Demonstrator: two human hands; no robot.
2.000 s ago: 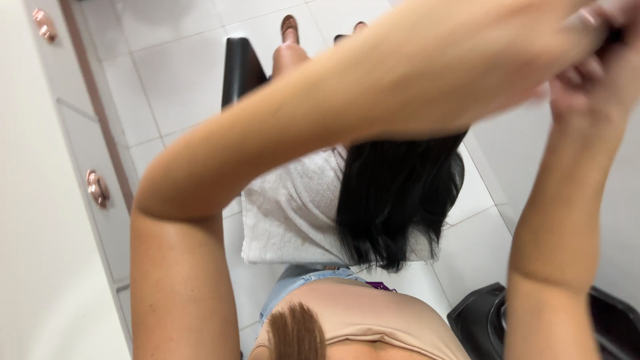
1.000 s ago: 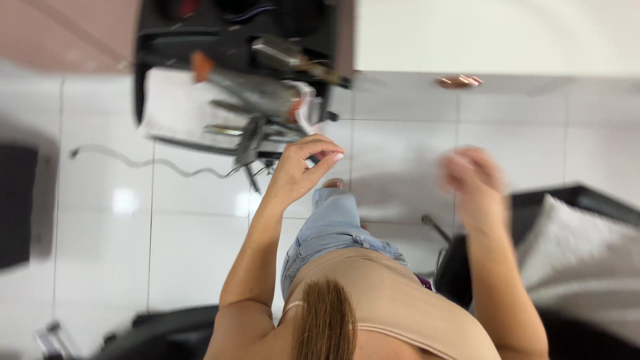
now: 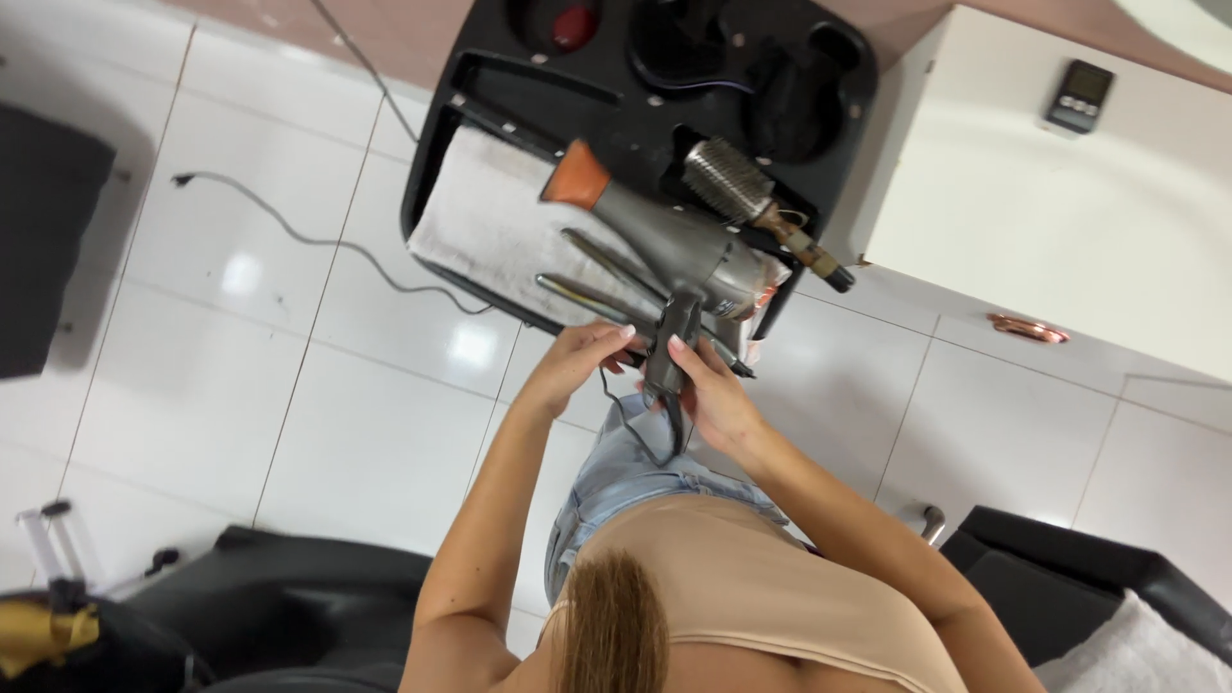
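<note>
A grey hair dryer (image 3: 664,236) with an orange nozzle lies across a white towel (image 3: 481,207) on a black salon trolley (image 3: 597,106). My right hand (image 3: 712,395) is at the dryer's dark handle (image 3: 671,346), thumb on its near side; the fingers beneath are partly hidden. My left hand (image 3: 582,361) is just left of the handle, thumb and fingers close together near the tips of some dark tools; whether it grips one is unclear. Slim metallic clips or flat-iron plates (image 3: 602,298) rest on the towel beside the dryer. A round brush (image 3: 736,188) lies to the right.
A white cabinet (image 3: 1049,221) with a copper handle (image 3: 1028,329) and a small black device (image 3: 1079,96) stands right. A grey cord (image 3: 318,241) trails over the tiled floor. Black chairs (image 3: 298,606) (image 3: 1020,577) stand at both sides below; a dark seat is at far left.
My view has swung from a seated person with long black hair to the trolley. Both hands, raised at first and then apart, have come together at the dryer's handle.
</note>
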